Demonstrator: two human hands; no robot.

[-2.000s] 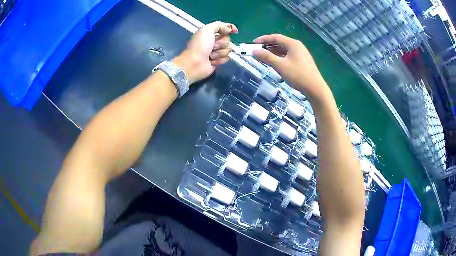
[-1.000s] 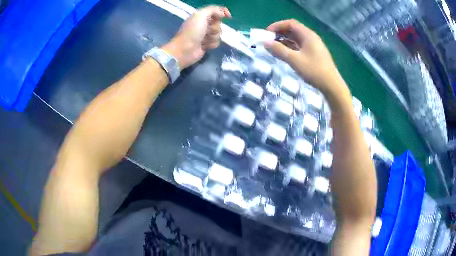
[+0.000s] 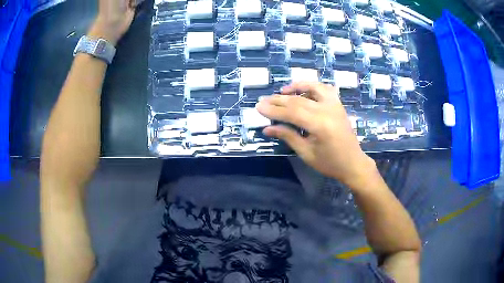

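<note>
The clear blister tray point(image 3: 166, 105) lies on the dark bench with many white wired units point(image 3: 200, 79) in rows in its pockets. My right hand point(image 3: 304, 119) is over the tray's near row, thumb and fingers on a white unit point(image 3: 255, 118) in the second pocket from the left. The unit's right part is hidden by my fingertips. Thin lead wires point(image 3: 235, 105) show beside it. My left hand point(image 3: 115, 19) is at the top edge, left of the tray, partly cut off. Its fingertips are out of the picture, and I cannot tell if it holds anything.
A blue plastic bin point(image 3: 475, 105) stands at the right end of the bench, with a loose white piece point(image 3: 449, 114) at its left side. Another blue bin point(image 3: 6, 83) is at the left edge. A bit of green conveyor belt point(image 3: 431, 8) shows top right.
The view has turned and moved down over the tray. My right hand has come from the conveyor rail to the near row with a white unit. My left hand is now further left of the tray.
</note>
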